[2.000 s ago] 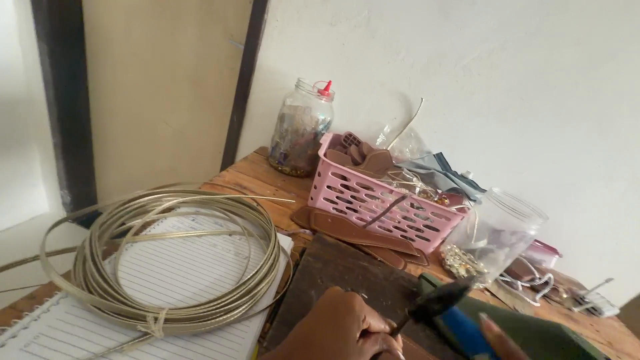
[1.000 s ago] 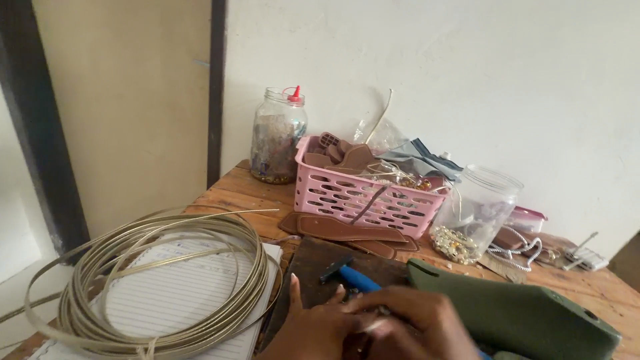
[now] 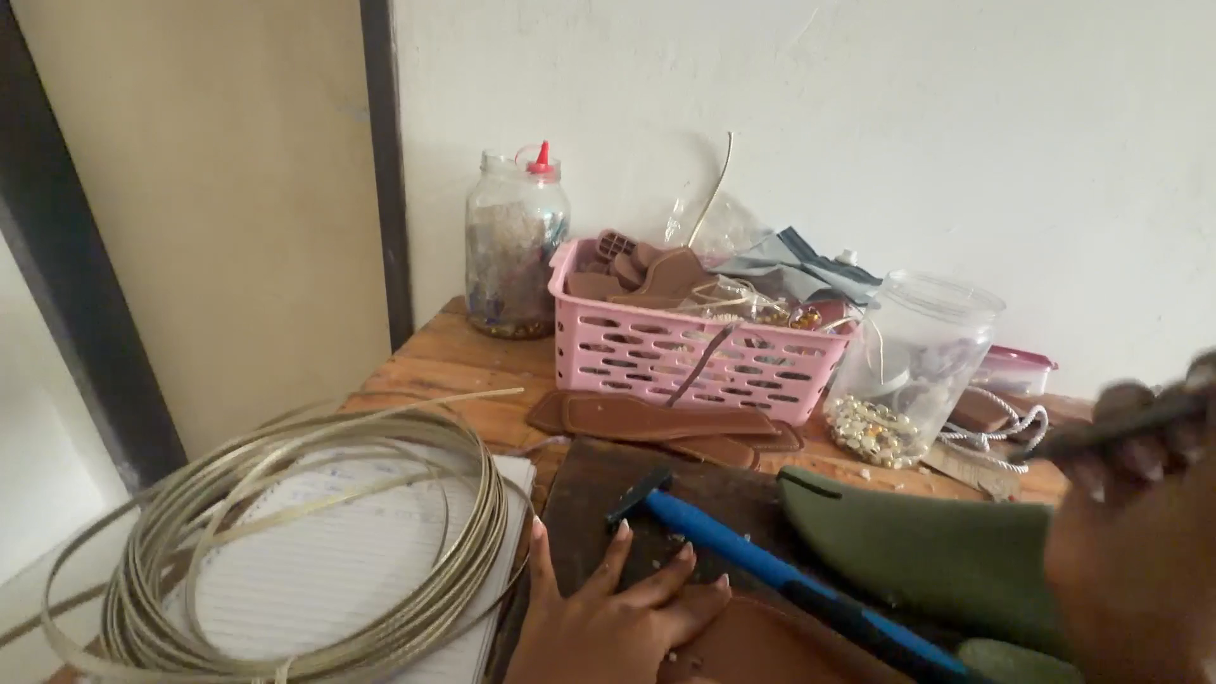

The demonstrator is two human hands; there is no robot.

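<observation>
My left hand lies with fingers spread on the dark board, at the edge of a brown leather piece. Just beyond its fingertips is the black head of a hammer, whose blue handle runs down to the right across the board. At the right edge my right hand, raised and blurred, is closed on a dark, slender tool whose kind I cannot tell. Green material, perhaps leather, lies between the hammer and my right hand.
A coil of flat gold cord rests on a lined notebook at left. Behind the board stand a pink plastic basket, brown leather pieces, a glass jar and a clear jar with beads. White cord lies at right.
My hands, close together over the board one second ago, are now apart. The right one has moved up and right. The hammer, in hand two seconds ago, lies on the board.
</observation>
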